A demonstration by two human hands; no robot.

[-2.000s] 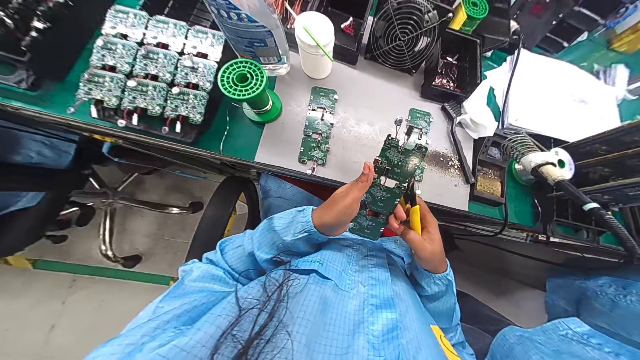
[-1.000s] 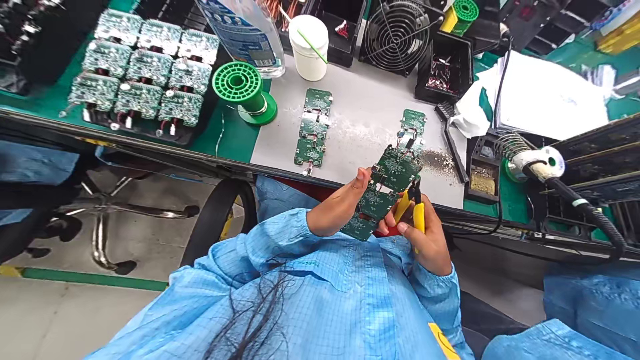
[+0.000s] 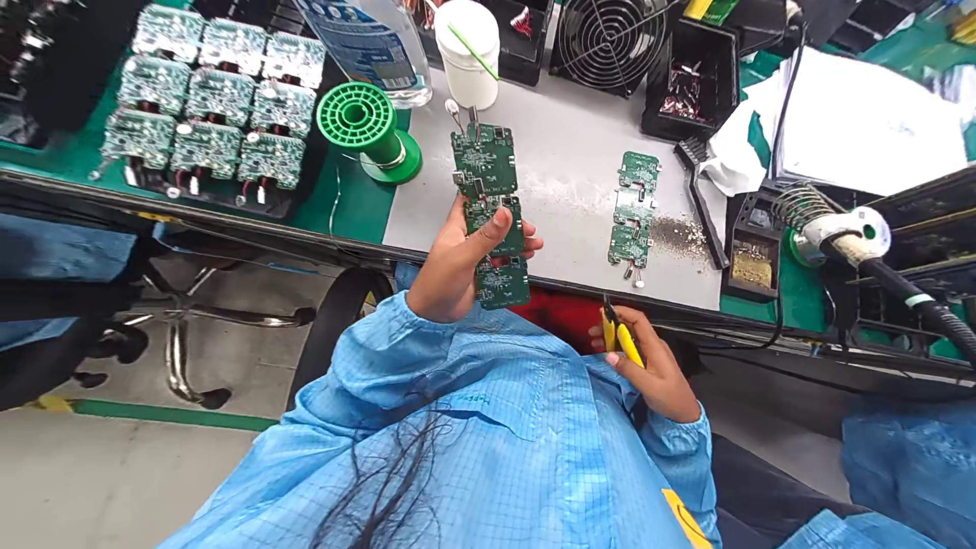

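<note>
My left hand [image 3: 461, 263] grips a strip of joined green circuit boards [image 3: 484, 164], held upright over the grey mat's front edge, the thumb across its middle. In my right hand [image 3: 648, 362] are yellow-handled cutters [image 3: 624, 341], dark jaws pointing up, apart from any board. A second board strip [image 3: 634, 210] lies on the grey mat [image 3: 564, 145] at the right, beside a patch of small debris [image 3: 679, 235]. A black brush [image 3: 703, 202] lies right of the debris. Whether the first strip covers another on the mat cannot be told.
At the left stand a tray of populated circuit boards [image 3: 221, 95] and a green solder spool [image 3: 358, 116]. Behind are a clear bottle [image 3: 374, 46], a white container [image 3: 467, 57], a fan [image 3: 610, 34] and a black bin [image 3: 690, 84]. A soldering iron holder [image 3: 854, 232] stands right.
My left hand has moved left with the board strip, which now stands more upright. My right hand and the cutters have come away from the strip, to its right.
</note>
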